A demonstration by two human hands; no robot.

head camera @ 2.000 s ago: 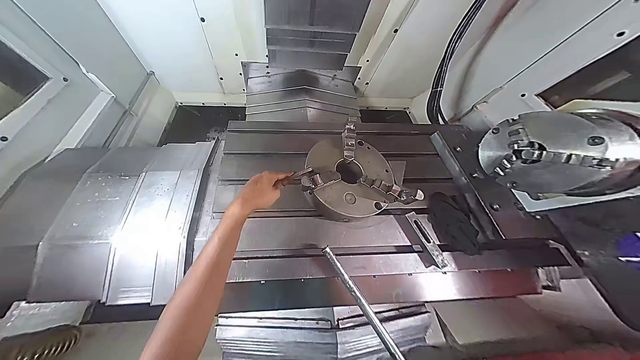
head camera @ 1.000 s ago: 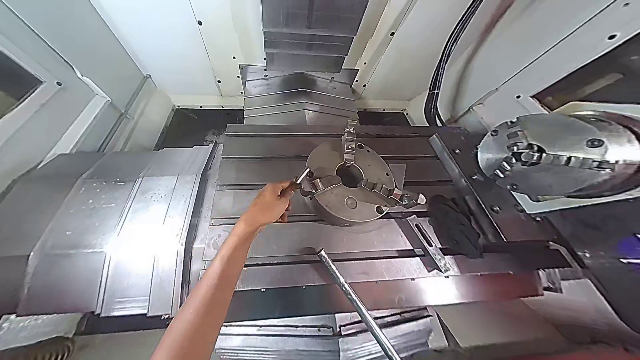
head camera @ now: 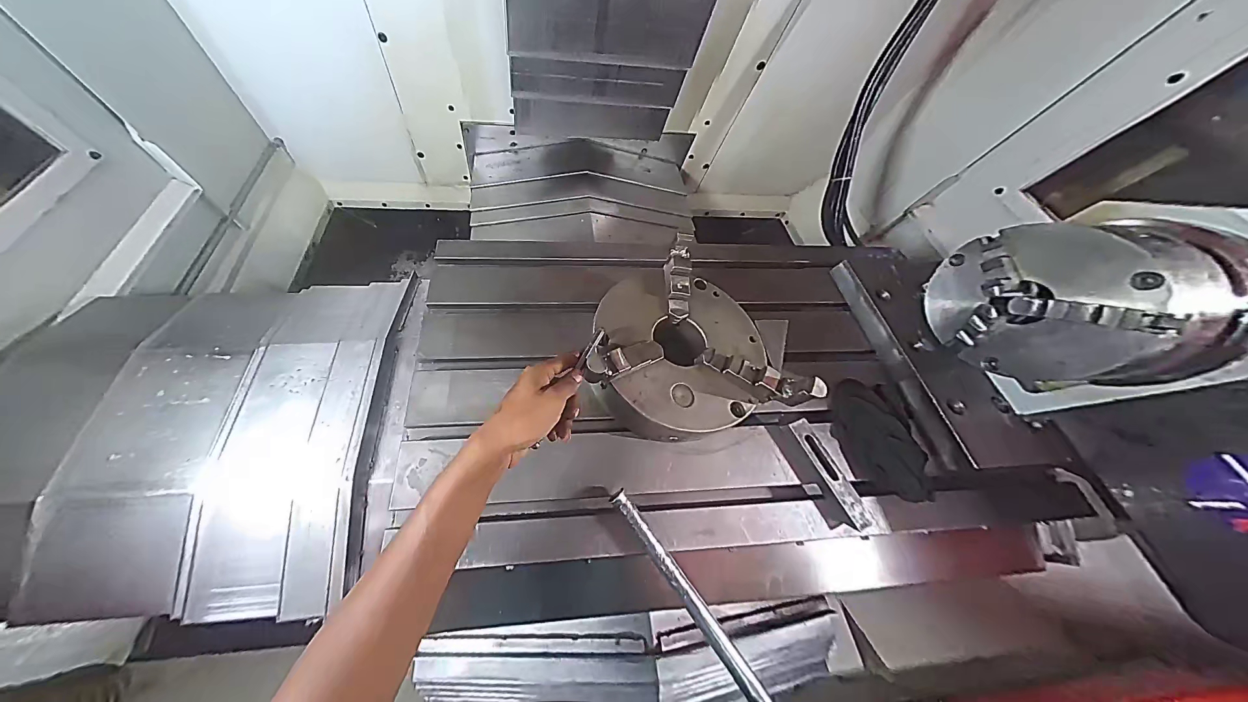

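Observation:
My left hand (head camera: 534, 402) is closed around a slim metal hand tool (head camera: 591, 353). The tool's upper end is beside the left jaw of a three-jaw chuck (head camera: 682, 396); whether they touch I cannot tell. This chuck lies face up on the slotted machine table (head camera: 565, 468), its jaws reaching past the rim. A long metal bar (head camera: 682, 585) slants up from the bottom edge, its tip in front of the chuck. My right hand is out of view, and the bar's lower end is hidden.
Right of the chuck are a slotted metal strap (head camera: 827, 470) and a black cloth (head camera: 879, 444). A second three-jaw chuck (head camera: 1082, 292) stands upright farther right. Sloping metal way covers (head camera: 244, 429) are on the left. Black cables (head camera: 858, 117) run down the enclosure wall.
My left hand has come slightly down and right from where it was two seconds ago. The tool in it now points more upward. The chuck has not moved.

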